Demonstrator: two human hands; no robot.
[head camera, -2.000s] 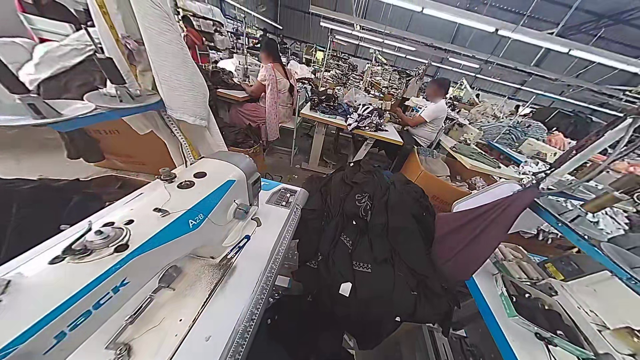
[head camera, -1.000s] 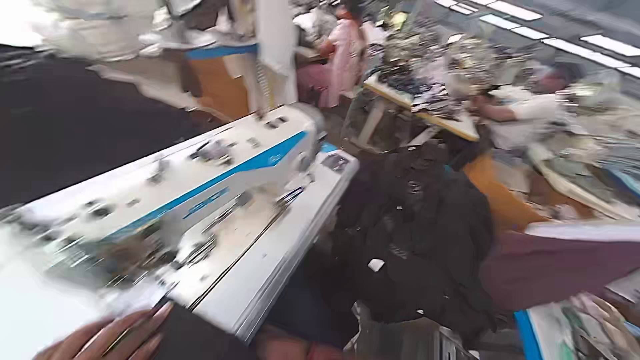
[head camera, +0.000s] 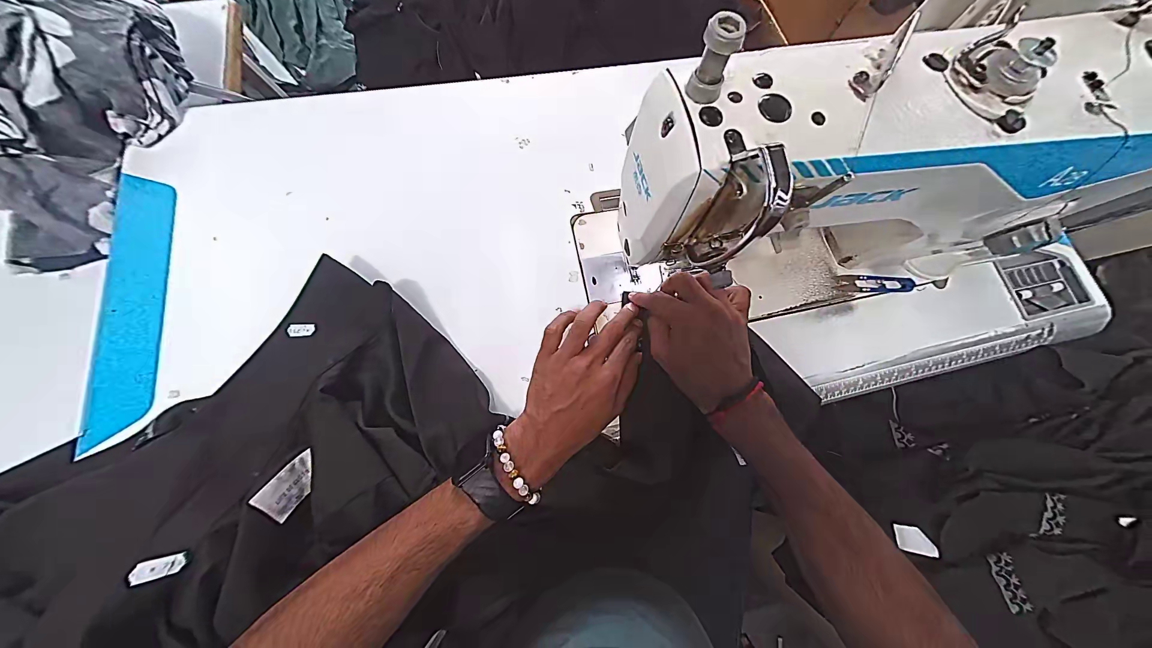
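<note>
A white Jack sewing machine stands at the upper right, its needle area partly hidden by my fingers. Just in front of the presser foot, my left hand presses on the edge of a black fabric garment, wearing a beaded bracelet and a dark wristband. My right hand, a red thread at its wrist, pinches the same cloth close to the needle. The fingertips of both hands nearly meet there. The garment spreads left over the table and down toward my lap, with small white tags on it.
Blue-handled thread snips lie on the machine bed, beside a small parts tray. Black garments with patterned trim are heaped at the lower right. Grey patterned cloth lies at the upper left by the white tabletop.
The view has swung strongly to the left and down onto the machine's needle end. Both hands are now on the black cloth; two seconds ago neither was in view.
</note>
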